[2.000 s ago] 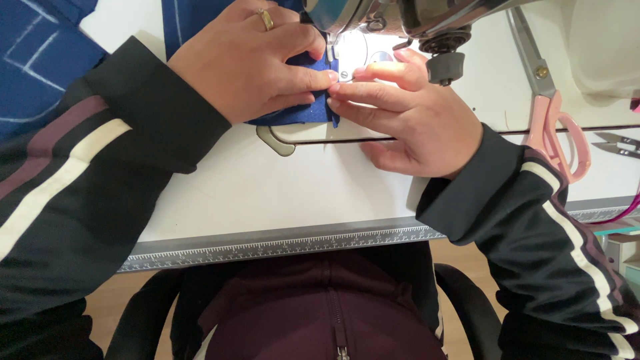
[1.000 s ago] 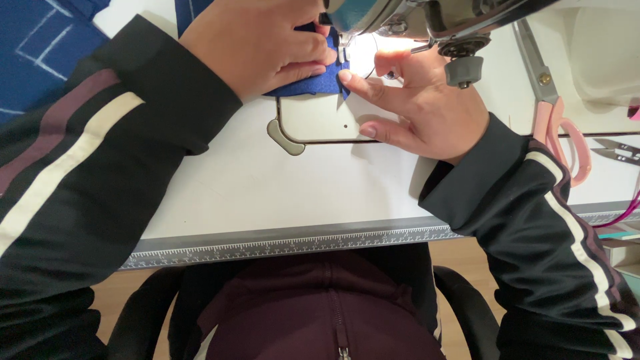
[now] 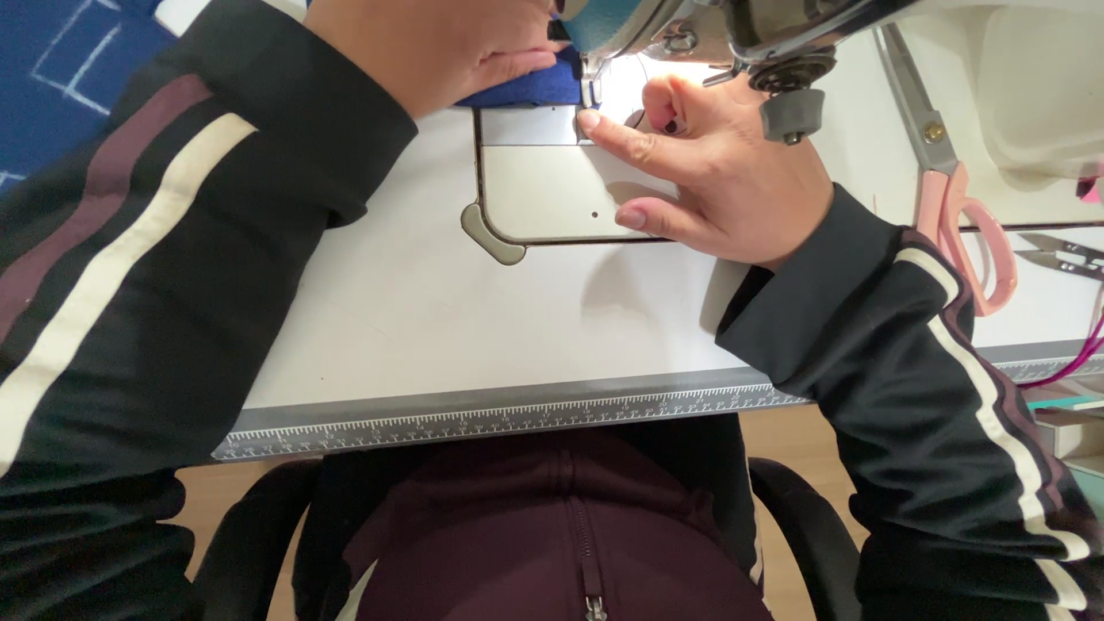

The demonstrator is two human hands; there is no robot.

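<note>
Blue fabric [image 3: 535,89] lies on the sewing machine's bed [image 3: 543,185], its near edge just behind the front plate. My left hand [image 3: 440,52] rests on this fabric, left of the presser foot [image 3: 590,90]; its fingertips are partly hidden by the machine head [image 3: 681,34]. My right hand [image 3: 724,164] is right of the foot, index fingertip touching the bed close in front of it, thumb lower on the bed, the other fingers curled. No object shows in its grasp. The lamp's glare washes out the area behind the foot.
Pink-handled scissors [image 3: 936,164] lie to the right, with thread snips [image 3: 1065,256] beyond them. More blue fabric with chalk lines [image 3: 78,60] is at the upper left. A metal ruler strip [image 3: 517,418] runs along the table's front edge. A knee-side bin [image 3: 1069,440] stands at lower right.
The blue fabric and my left hand have moved away from me, past the presser foot, uncovering the front of the bed. My right index finger has come off the fabric edge.
</note>
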